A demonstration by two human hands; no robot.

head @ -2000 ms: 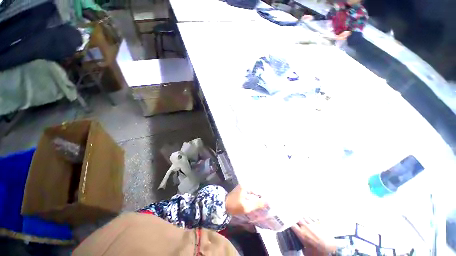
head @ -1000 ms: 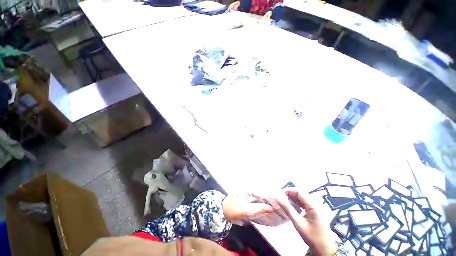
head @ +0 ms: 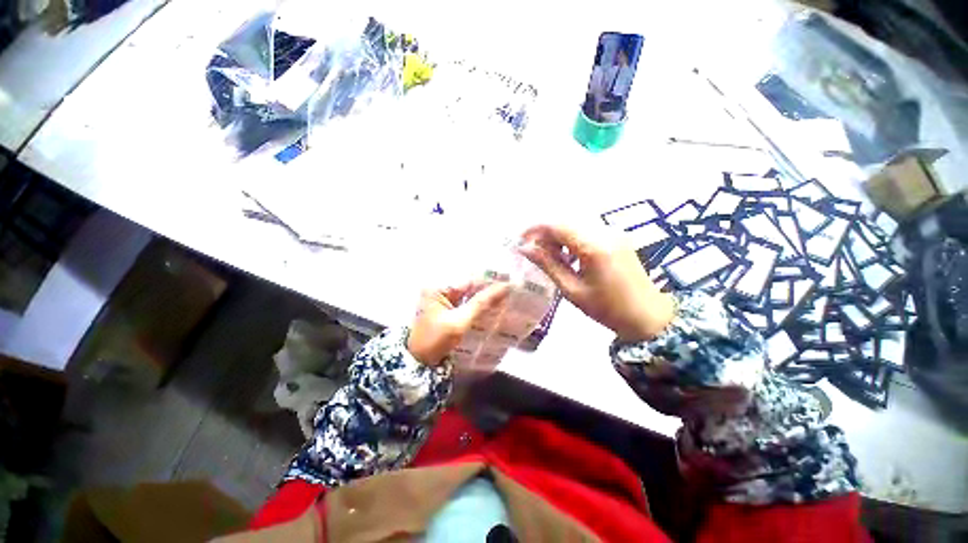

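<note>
My left hand (head: 444,318) holds a limp pinkish printed label sheet (head: 497,331) at the table's near edge, thumb on top. My right hand (head: 573,270) is at the sheet's upper edge, thumb and fingers pinched together; a pale piece seems to be at the fingertips, too washed out to tell if it is a separate label. A dark edge, perhaps the stack of unlabelled tags (head: 543,327), shows partly behind the sheet. Labelled tags (head: 756,269) with black borders and white centres lie in a loose pile to the right.
A lit phone (head: 615,74) stands in a green tape roll (head: 599,132) at the back. Clear plastic bags (head: 308,80) with dark contents lie upper left, another bag upper right. A small open cardboard box (head: 905,186) is far right. Thin dark cords (head: 284,223) lie left.
The view has turned down and right, showing the whole tag pile. The label sheet is now raised between both hands, and my right fingers have closed at its upper edge.
</note>
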